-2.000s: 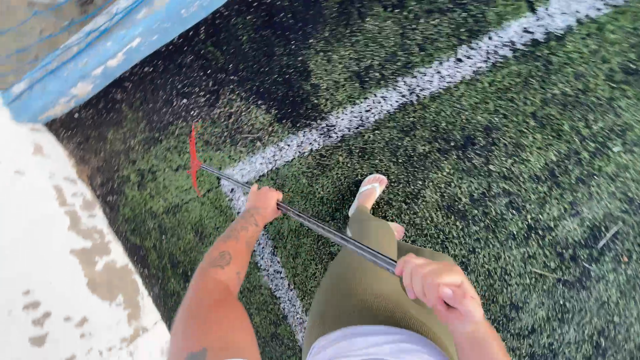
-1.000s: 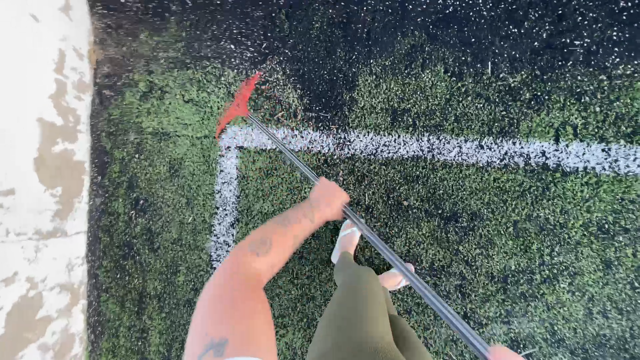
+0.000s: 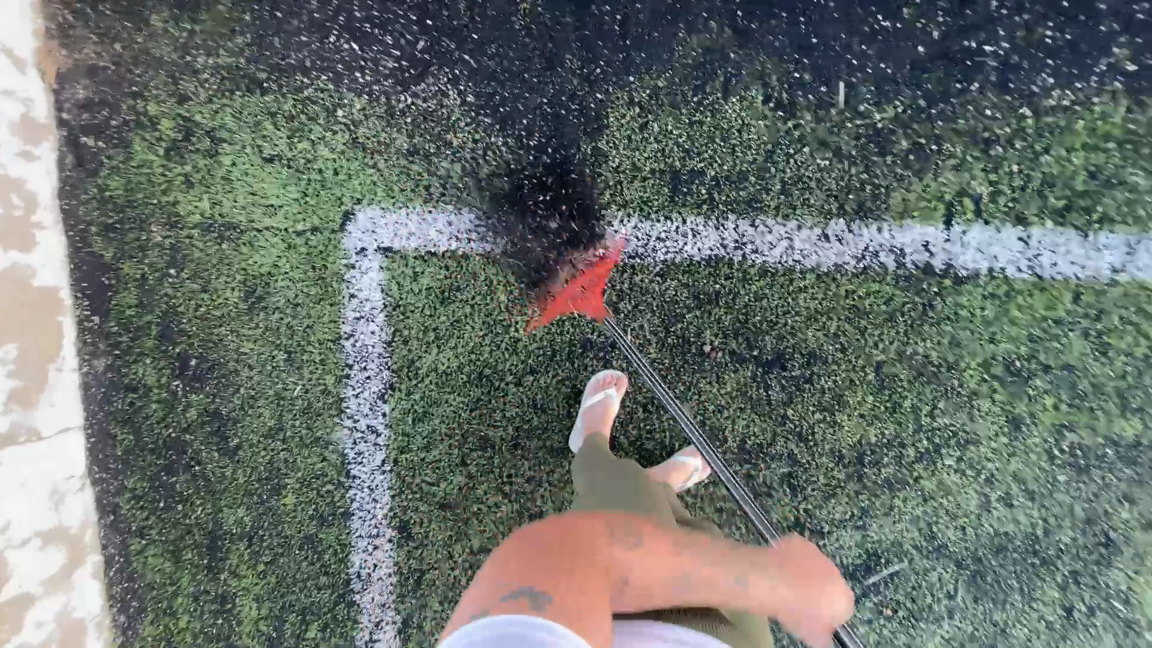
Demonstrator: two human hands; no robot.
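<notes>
My left hand (image 3: 808, 589) is closed around the dark metal pole (image 3: 688, 427) of a red-headed broom or rake, low at the right of centre. The red head (image 3: 580, 292) rests on artificial turf just below a white painted line (image 3: 774, 241), with a dark heap of black rubber granules (image 3: 553, 211) against its far side. Some granules look blurred, as if in motion. The pole slants down to the right, past my feet in white flip-flops (image 3: 600, 409). My right hand is outside the frame, below the bottom edge.
A second white line (image 3: 367, 450) meets the first at a corner on the left. Beyond it runs a pale concrete border (image 3: 36, 360) with worn patches. Loose black granules (image 3: 405, 45) lie thick across the turf at the top.
The red head has moved right from the line's corner and nearer my feet, and dark granules now lie heaped against it. My left arm has swung across to the right.
</notes>
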